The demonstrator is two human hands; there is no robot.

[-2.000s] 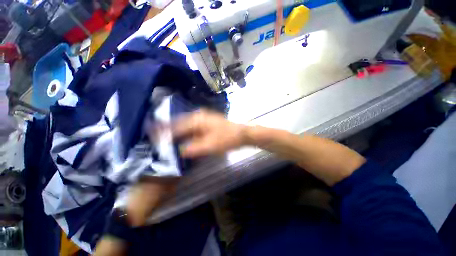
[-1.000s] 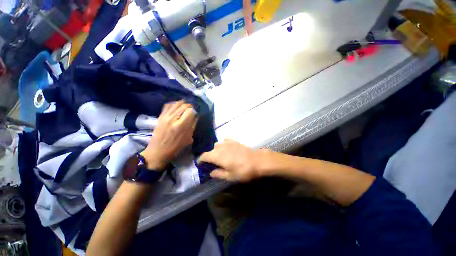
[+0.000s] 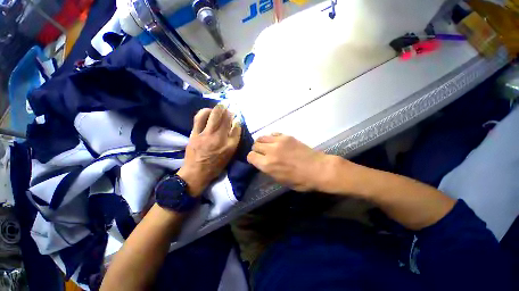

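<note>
A navy and white garment (image 3: 108, 91) lies bunched to the left of the needle, on the table and over its front edge. My left hand (image 3: 213, 145), with a dark watch on the wrist, presses on the cloth just in front of the presser foot (image 3: 227, 94), fingertips close to it. My right hand (image 3: 290, 162) pinches the navy edge of the garment near the table's front edge, to the right of my left hand. The needle is lost in bright glare. The white sewing machine (image 3: 267, 34) stands behind, its head above the cloth.
Black snips with a pink part (image 3: 418, 48) and a thin purple stick (image 3: 449, 37) lie at the right. A yellowish block (image 3: 478, 31) is beyond them. The table's patterned grey edge (image 3: 392, 122) runs in front. A blue item (image 3: 25, 77) is far left.
Both hands have moved up to the needle area, bringing the navy edge with them. My left fingertips are now nearer the presser foot. The view has shifted slightly.
</note>
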